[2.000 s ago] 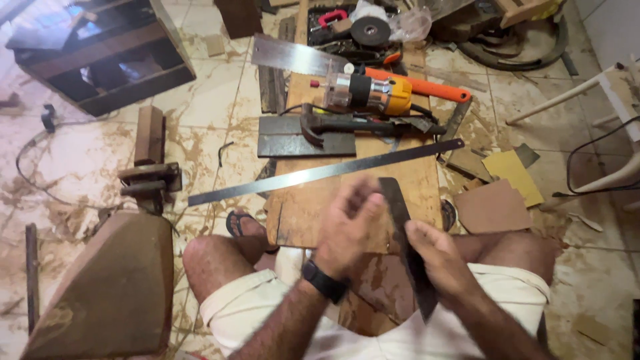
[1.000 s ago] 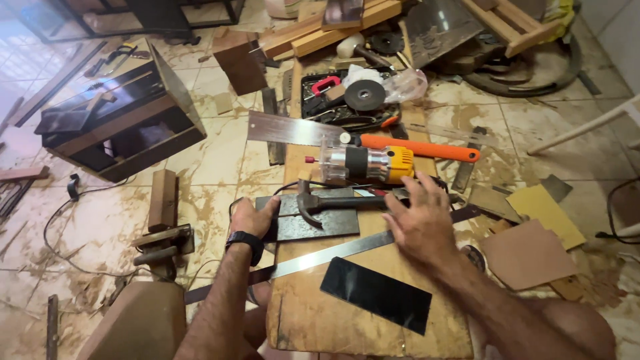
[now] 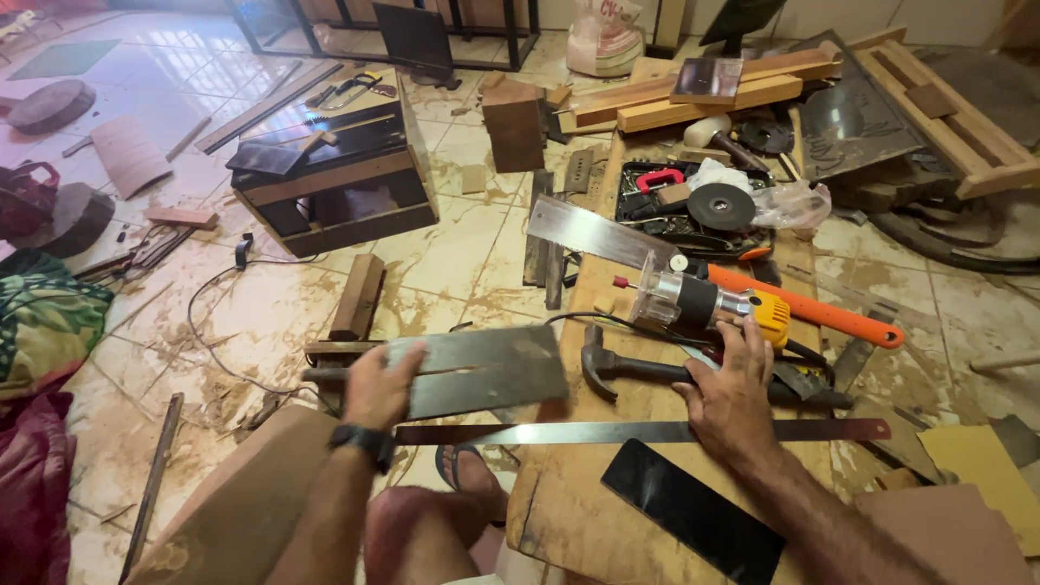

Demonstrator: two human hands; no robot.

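My left hand (image 3: pixel 378 386) grips the left end of a flat grey rectangular plate (image 3: pixel 487 370), held off the left side of the wooden plank bench (image 3: pixel 561 504). My right hand (image 3: pixel 731 390) lies over the handle end of a claw hammer (image 3: pixel 642 367), fingertips against the yellow end of a trim router (image 3: pixel 707 301); whether it grips anything cannot be told. Under its wrist side passes a long steel blade strip (image 3: pixel 569 432). A dark rectangular plate (image 3: pixel 691 508) lies on the bench nearer me. Behind the router is a saw with an orange handle (image 3: pixel 804 305).
A tray of tools (image 3: pixel 634 195) holds a black disc (image 3: pixel 721 206) and a red clamp. Wooden beams (image 3: pixel 731 93) lie behind it. A dark box-like cabinet (image 3: pixel 333 179) stands left on the tiled floor. A cable (image 3: pixel 195 325) trails near a wooden block (image 3: pixel 357 296).
The grey plate has moved left from under the hammer, in my left hand. The dark plate held in my right hand two seconds ago now lies on the bench. The view has shifted.
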